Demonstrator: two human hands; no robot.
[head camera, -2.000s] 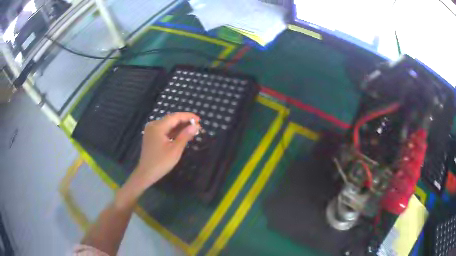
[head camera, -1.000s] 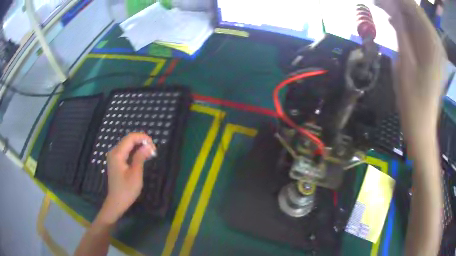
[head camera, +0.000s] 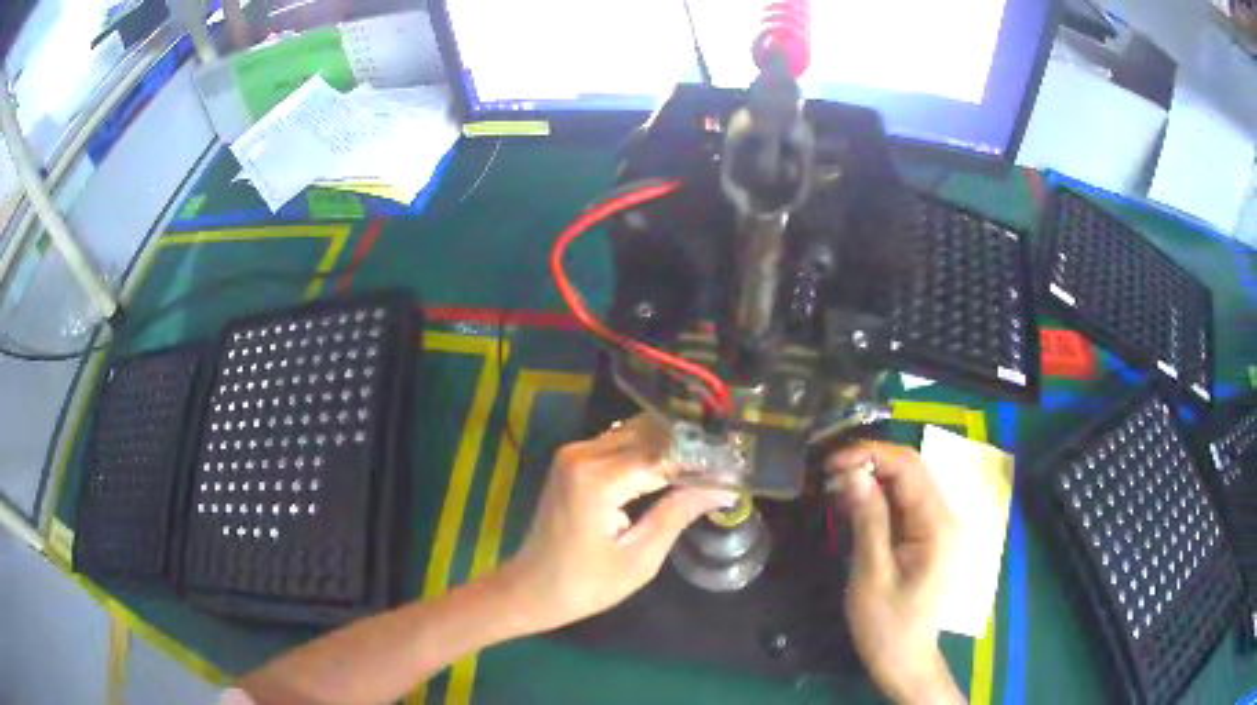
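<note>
The test press (head camera: 765, 276) stands in front of me, its red-gripped lever (head camera: 782, 41) raised. My left hand (head camera: 607, 517) is at the brass ring of the holder (head camera: 722, 551), thumb and index fingertips just below the clear probe block (head camera: 706, 452). Whether a part is between these fingertips cannot be told. My right hand (head camera: 893, 551) is right of the holder, thumb and index finger pinching a small whitish component (head camera: 852, 478). A red wire (head camera: 563, 262) loops into the head.
A tray with rows of pale dots (head camera: 283, 455) lies left, a darker tray (head camera: 131, 468) beside it. More trays (head camera: 1137, 537) lie right. A pale yellow slip (head camera: 965, 530) is right of the press. A monitor (head camera: 579, 62) and loose papers (head camera: 324, 145) are behind.
My left hand has moved from the left tray to the holder. My right hand has come down from near the raised lever to beside the holder. The view has turned right.
</note>
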